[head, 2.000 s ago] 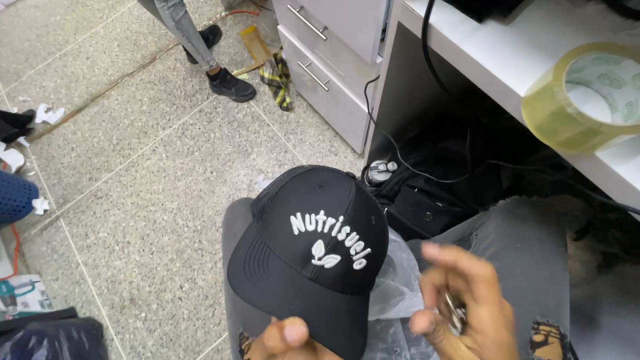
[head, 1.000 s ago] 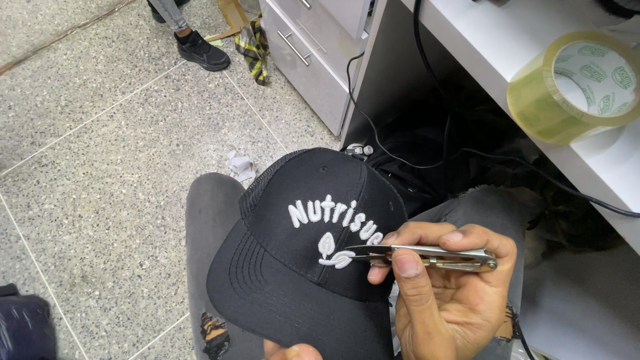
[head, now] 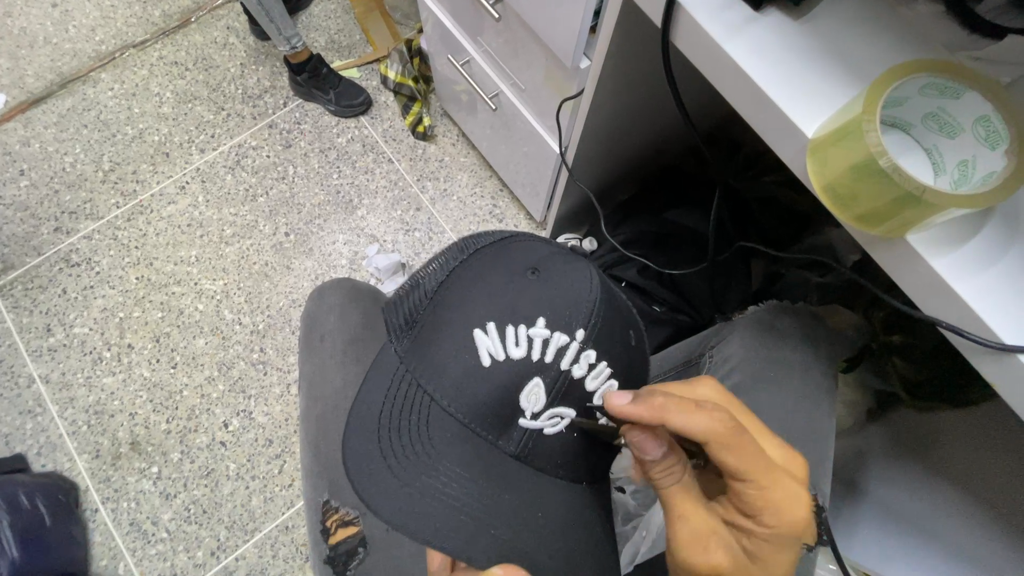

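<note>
A black mesh-backed cap (head: 480, 344) with raised white embroidered lettering and a leaf motif (head: 546, 410) lies across the lap, brim toward the lower left. My left hand (head: 472, 566) grips the brim from below at the bottom edge; only fingertips show. My right hand (head: 712, 464) pinches a small dark metal tool (head: 598, 430), perhaps thread snips, between thumb and forefinger. Its tip is beside the leaf motif, and the fingers cover part of the lettering. The rest of the tool is hidden in the hand.
A roll of clear packing tape (head: 852, 172) stands on the white desk (head: 972, 264) at the right. Black cables (head: 872, 296) hang below the desk edge. Grey drawers (head: 512, 120) stand behind. Another person's shoe (head: 326, 86) is on the speckled floor, with paper scraps (head: 386, 268) nearer.
The right hand was off the cap two seconds ago; now it is at the embroidery. Since one second ago the tool has turned, its tip still near the leaf motif.
</note>
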